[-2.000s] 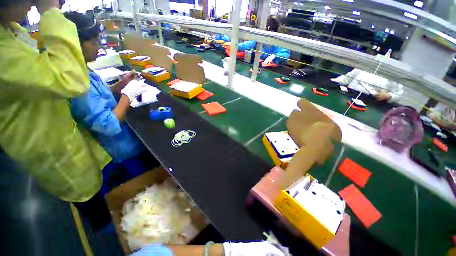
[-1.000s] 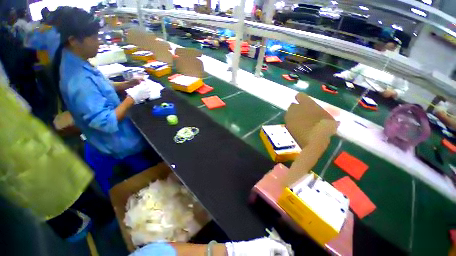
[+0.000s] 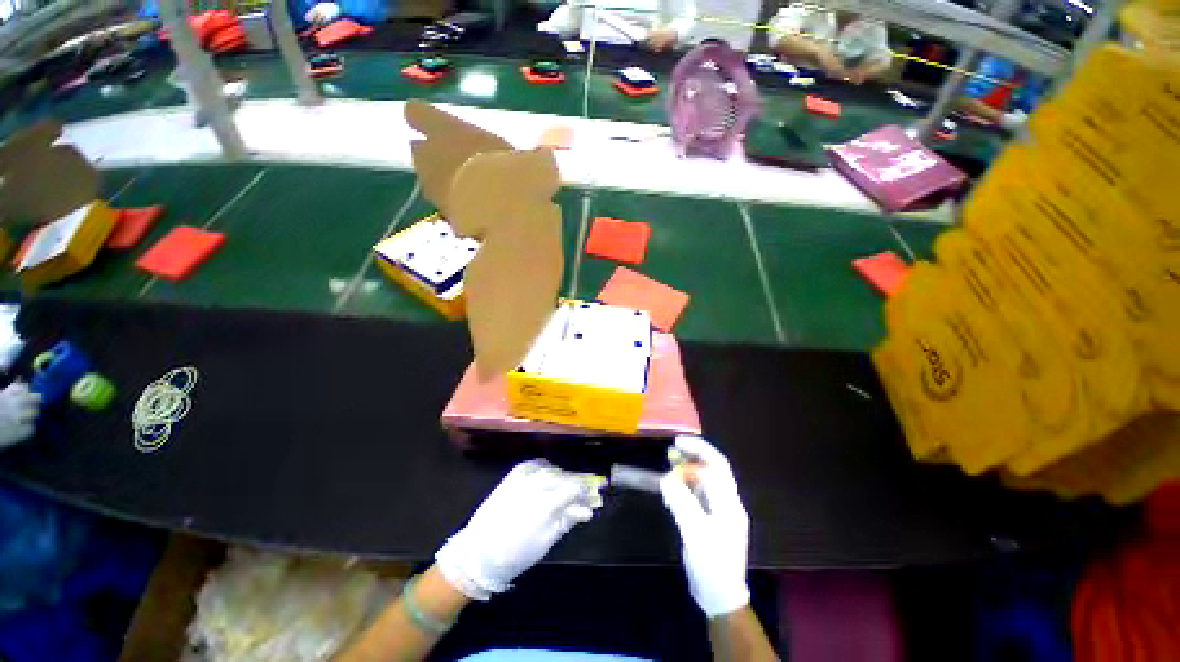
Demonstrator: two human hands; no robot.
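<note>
A yellow gift box (image 3: 576, 401) stands on the pink platform (image 3: 670, 388), its tall brown lid (image 3: 515, 265) standing open at the left. A white insert with dark spots (image 3: 589, 343) shows inside. My right hand (image 3: 712, 524), in a white glove, is in front of the platform and pinches a small whitish translucent packet (image 3: 637, 479). My left hand (image 3: 524, 524), also gloved, is left of the packet with fingertips together. A tiny pale yellowish bit shows at its fingertips; whether it is a held thing is unclear.
Another open yellow box (image 3: 421, 265) and red-orange pads (image 3: 619, 239) lie on the green belt (image 3: 718, 272). Fanned yellow cartons (image 3: 1022, 310) stand at right. Pale loops (image 3: 162, 407) and a blue tape dispenser (image 3: 54, 373) lie at left. A gloved hand (image 3: 16, 411) shows at the left edge.
The view has swung right and down, so the boxes appear further left. Both hands now show in front of the platform; before, only my left hand showed at the bottom edge.
</note>
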